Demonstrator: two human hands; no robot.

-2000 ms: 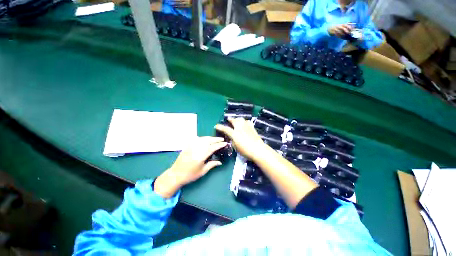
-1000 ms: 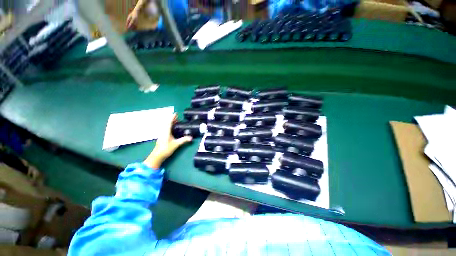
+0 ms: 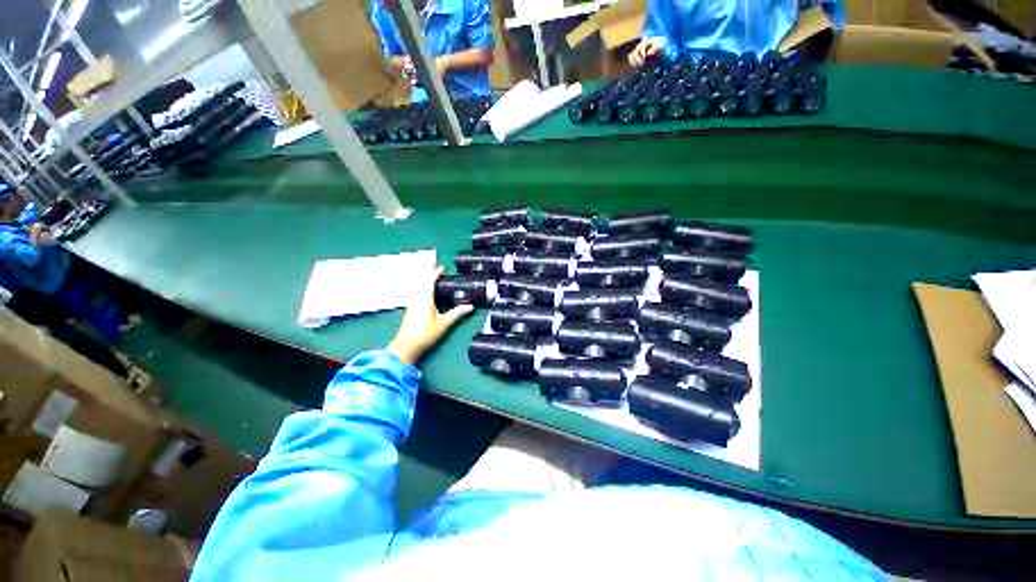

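Black cylindrical units (image 3: 599, 306) lie on their sides in close rows on a white backing sheet (image 3: 744, 341) on the green bench. My left hand (image 3: 423, 323) is at the left edge of the rows, its thumb and fingers around the left end of one black unit (image 3: 464, 290), which lies on the bench. A spare white sheet (image 3: 369, 284) lies just left of that hand. My right hand is not in view.
Cardboard (image 3: 975, 398) and loose white papers (image 3: 1014, 330) lie at the right. A metal upright (image 3: 329, 125) stands behind the sheet. Across the bench are more black units (image 3: 699, 91) and people in blue smocks (image 3: 460, 46). Cartons (image 3: 91, 455) stand on the floor at lower left.
My right hand was over the rows two seconds ago and has since left the picture. My left hand has gone around the end unit. The view has shifted, showing more at left.
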